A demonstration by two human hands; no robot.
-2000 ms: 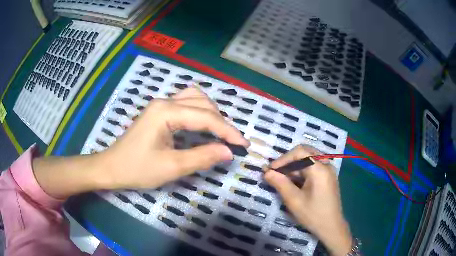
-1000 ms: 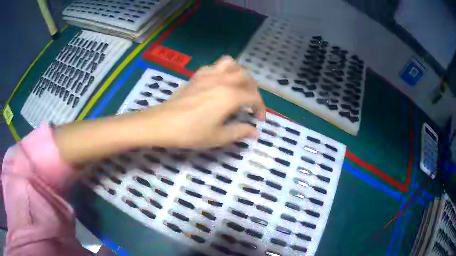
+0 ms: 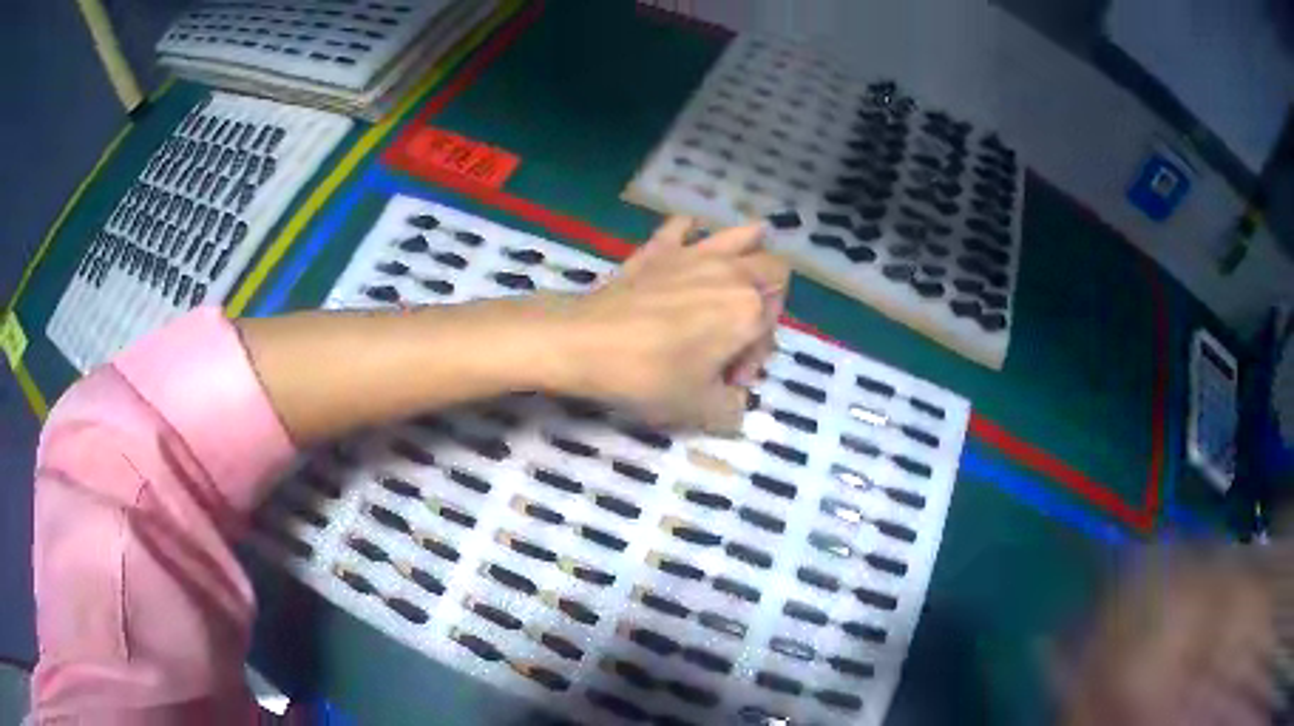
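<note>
The main foam tray [image 3: 639, 532] lies in the centre, with slanted rows of small black parts [image 3: 705, 536], some with tan or silver portions. My left hand [image 3: 695, 319] is over the tray's upper middle, its fingers bent down near the slots. Its fingertips are mostly hidden, so I cannot tell whether it holds a part. My right hand [image 3: 1192, 638] is a blur at the lower right, cut off by the edge. I cannot see a probe in it.
The upper right tray [image 3: 738, 128] has dark parts crowded on its right. The left foam tray [image 3: 100, 319] lies inside yellow tape. Stacked foam trays [image 3: 270, 88] stand behind it. A red label [image 3: 457, 156] is above the main tray. A calculator-like device [image 3: 1213, 411] lies at the right.
My left hand has moved up and right from the tray's middle, and no black part shows in it now. My right hand has left the tray, was out of view, and is now at the lower right.
</note>
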